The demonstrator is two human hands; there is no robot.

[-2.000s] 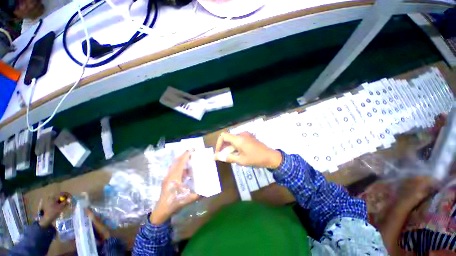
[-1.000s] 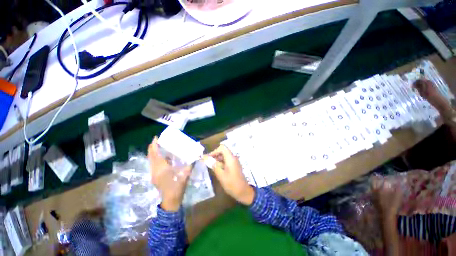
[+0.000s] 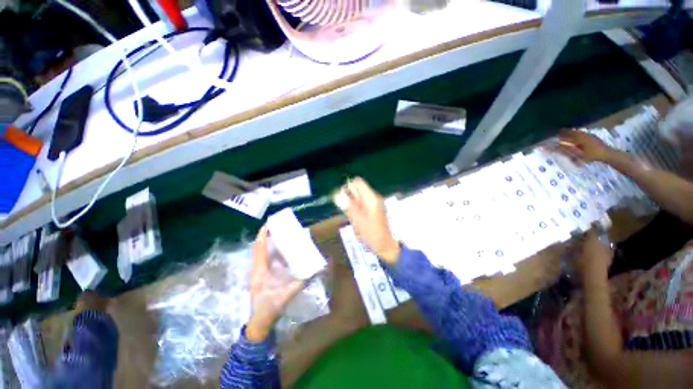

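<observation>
My left hand [image 3: 270, 292] holds a white product box [image 3: 296, 245] from its left and lower side, the box tilted. My right hand [image 3: 366, 216] is raised to the right of the box, apart from it, with its fingertips closed on a small white piece [image 3: 342, 199]. A faint clear streak runs from these fingertips towards the box; I cannot tell what it is. A heap of crumpled clear plastic bags [image 3: 199, 315] lies to the left of and below my left hand. Lined-up white boxes [image 3: 471, 216] overlap in a long row at the right.
Several boxes [image 3: 140, 228] lie on the green conveyor belt [image 3: 349, 148]. A white shelf [image 3: 251, 91] with a pink fan [image 3: 334, 34], cables and a phone [image 3: 71, 120] is above. A support post [image 3: 517, 91] stands right. Co-workers' arms [image 3: 646, 178] reach in at right and left [image 3: 91, 342].
My right hand has lifted away from the box, up and to the right. The held box stands more upright. The right co-worker's hands are now both over the lined-up boxes.
</observation>
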